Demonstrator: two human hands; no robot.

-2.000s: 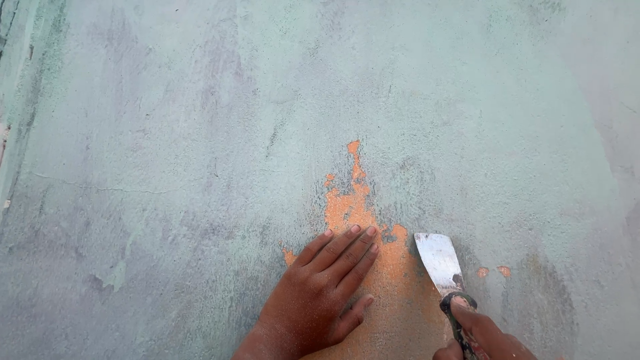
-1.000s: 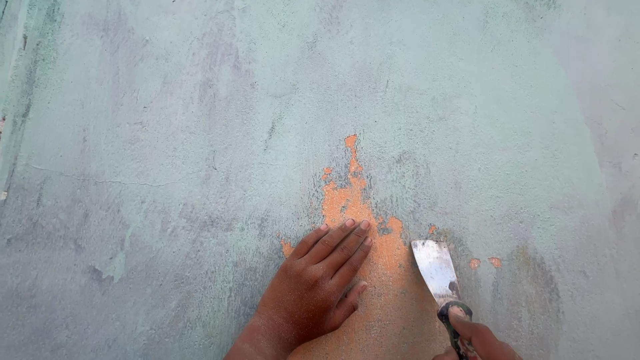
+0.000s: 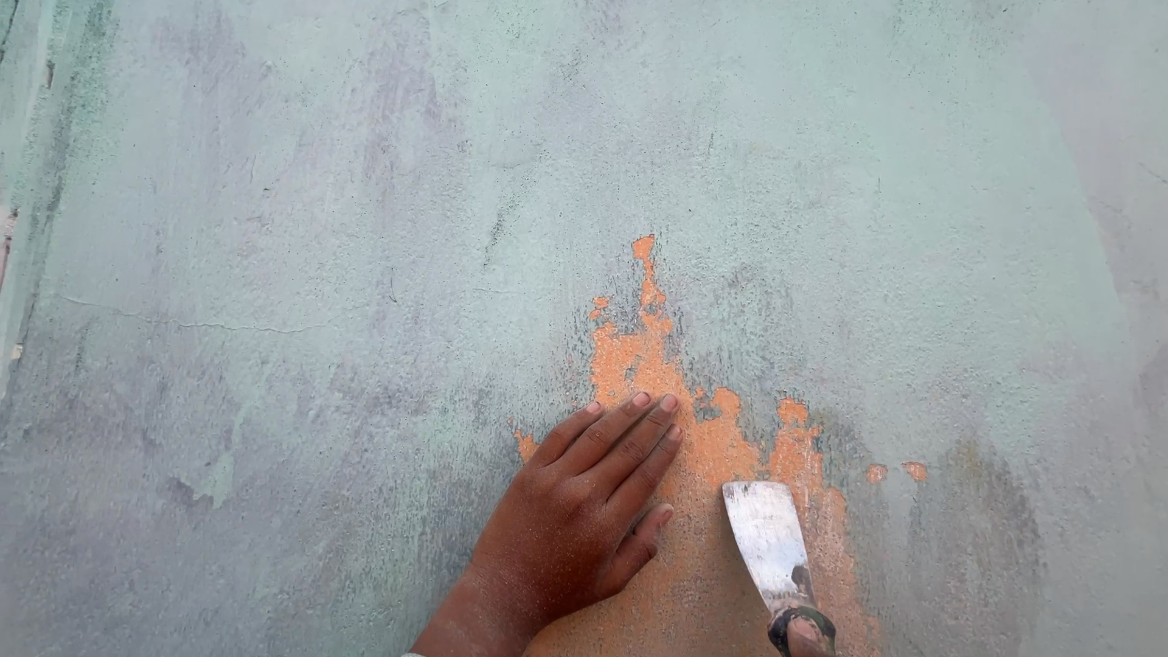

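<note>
My left hand (image 3: pixel 579 511) lies flat on a painted wall (image 3: pixel 301 228), its fingers close together and pointing up to the right, over the lower edge of an orange bare patch (image 3: pixel 639 360). To its right, a putty knife (image 3: pixel 771 543) with a worn, stained metal blade points upward, the blade's edge against the orange area. Only a finger or thumb of my right hand (image 3: pixel 808 637) shows at the bottom edge, on the knife's dark handle; the rest is out of view.
Pale green and grey-violet paint covers the wall around the orange patch. Small orange spots (image 3: pixel 914 471) lie to the right of the blade. A thin crack (image 3: pixel 228 327) runs across the left part, and a vertical edge (image 3: pixel 32 210) stands at the far left.
The putty knife and my right hand have moved down and a little left. More orange surface shows above and right of the blade. My left hand rests in about the same place on the wall.
</note>
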